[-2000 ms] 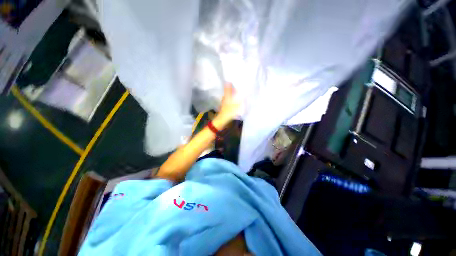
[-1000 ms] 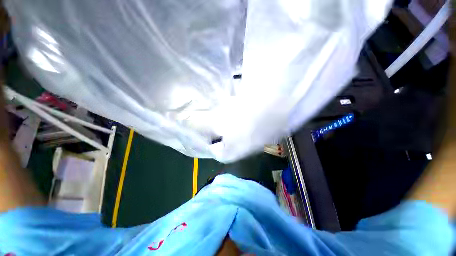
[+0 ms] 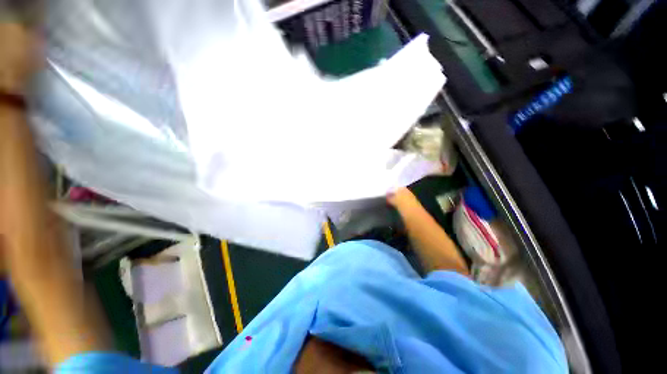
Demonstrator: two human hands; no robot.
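A large milky-white protective bag (image 3: 285, 139) is spread in front of me, with a greyish translucent part on the left and a bright opaque part at the centre. My right hand (image 3: 398, 196) is at the bag's lower right edge and grips it; its fingers are mostly hidden by the sheet. My left arm is raised at the left edge, and my left hand (image 3: 13, 62) is blurred and partly cut off by the frame beside the bag; its fingers cannot be made out. A glossy black television (image 3: 607, 219) with a blue-print sticker (image 3: 541, 104) lies on the right.
The conveyor's metal edging (image 3: 512, 212) runs along my right. Clear accessory bags (image 3: 479, 234) sit beside it. A printed carton (image 3: 340, 22) stands at the top. A white tray-like box (image 3: 172, 303) and yellow floor lines (image 3: 232, 285) are at lower left.
The bag, high and spread wide before, has come lower and to the left, its right side folded into a bright flap. My right hand has come into view at its lower edge.
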